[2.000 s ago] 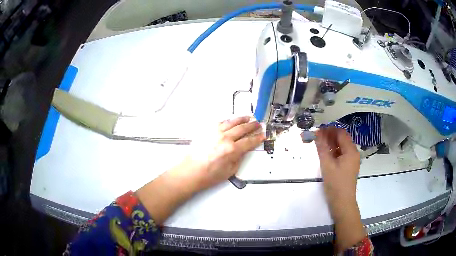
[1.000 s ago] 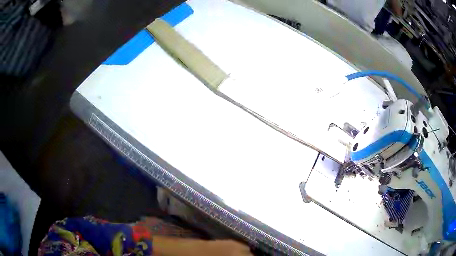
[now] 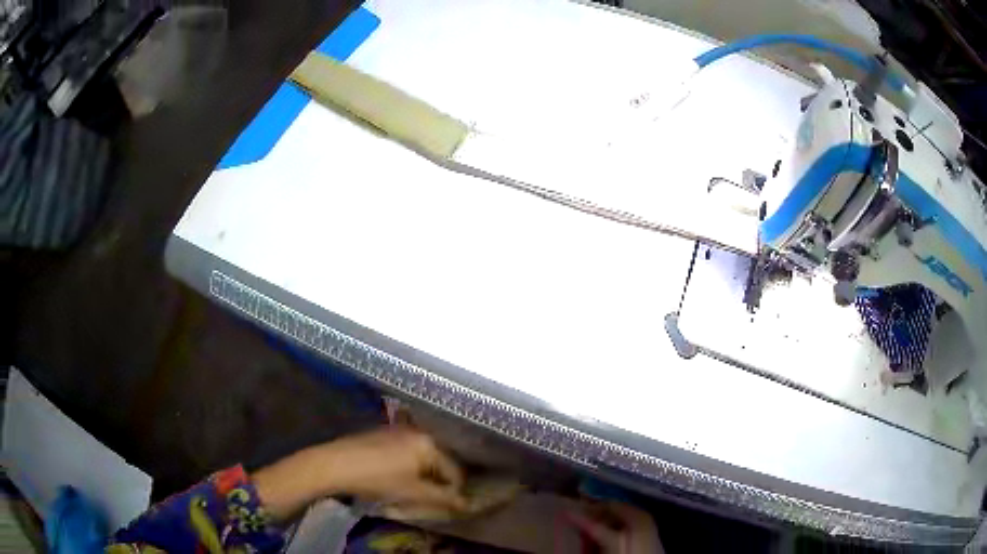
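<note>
A khaki fabric band [image 3: 379, 110] lies at the table's upper left, partly over blue tape. A white strip [image 3: 606, 179] with a thin khaki edge runs from it to the presser foot area [image 3: 758, 276] of the white sewing machine [image 3: 828, 179]. My left hand [image 3: 417, 476] is below the table's front edge, fingers bent at a dim khaki piece [image 3: 492, 500], seemingly fabric. My right hand [image 3: 617, 532] is at the bottom edge, blurred and partly cut off; its grip is unclear. No hand is at the needle.
A tape measure [image 3: 433, 386] runs along the table's front edge. Blue tape [image 3: 254, 132] is at the left end. Striped cloth [image 3: 900, 325] is under the machine arm. A blue hose [image 3: 779, 41] curves behind. A white sheet [image 3: 76, 460] with something blue is at lower left.
Both hands have left the needle area for below the front edge. The view has swung left. The band and strip still lie on the table. My right hand has come into view since the last frame.
</note>
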